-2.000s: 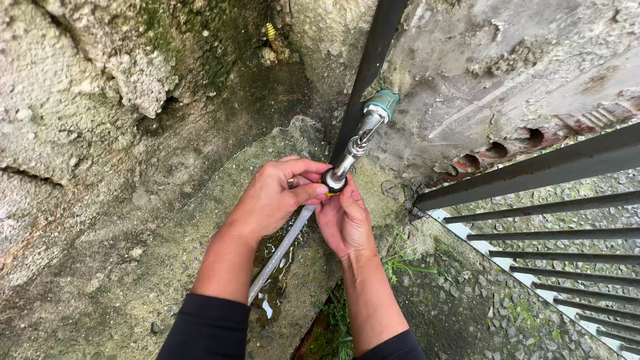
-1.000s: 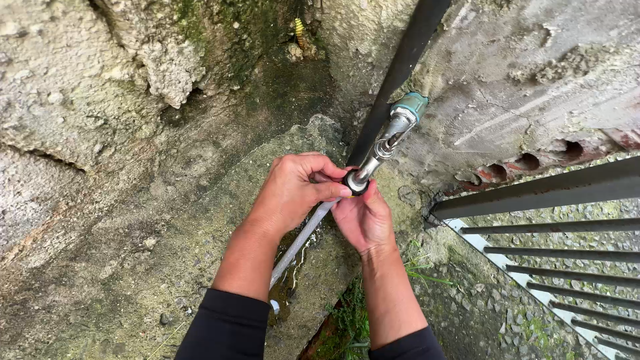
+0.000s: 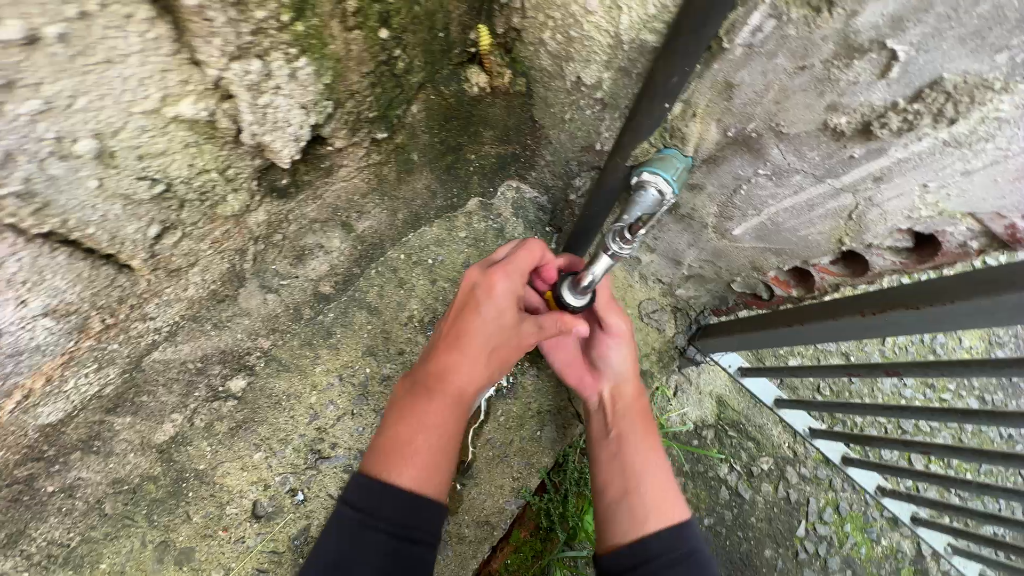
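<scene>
A chromed metal tap point(image 3: 626, 232) juts from a worn teal pipe fitting point(image 3: 666, 168) at the wall. On the end of its spout sits a black ring-shaped connector point(image 3: 574, 294) with a yellow part at its left side. My left hand point(image 3: 512, 308) grips the connector from the left, thumb in front and fingers curled behind. From below and the right, my right hand point(image 3: 596, 344) closes on the same connector, its fingertips partly hidden behind the spout. Any hose under the connector is hidden by my hands.
A dark metal post point(image 3: 652, 88) rises behind the tap. At the right stands a metal gate with bars point(image 3: 896, 414). Rough walls meet at the corner, with broken hollow brick point(image 3: 848, 264) exposed. Weeds point(image 3: 572, 496) grow beside the concrete ledge point(image 3: 376, 320), where a little water runs.
The grey hose, seen below my hands in both earlier frames, no longer shows. My left thumb has shifted across the front of the connector. Both hands remain at the spout.
</scene>
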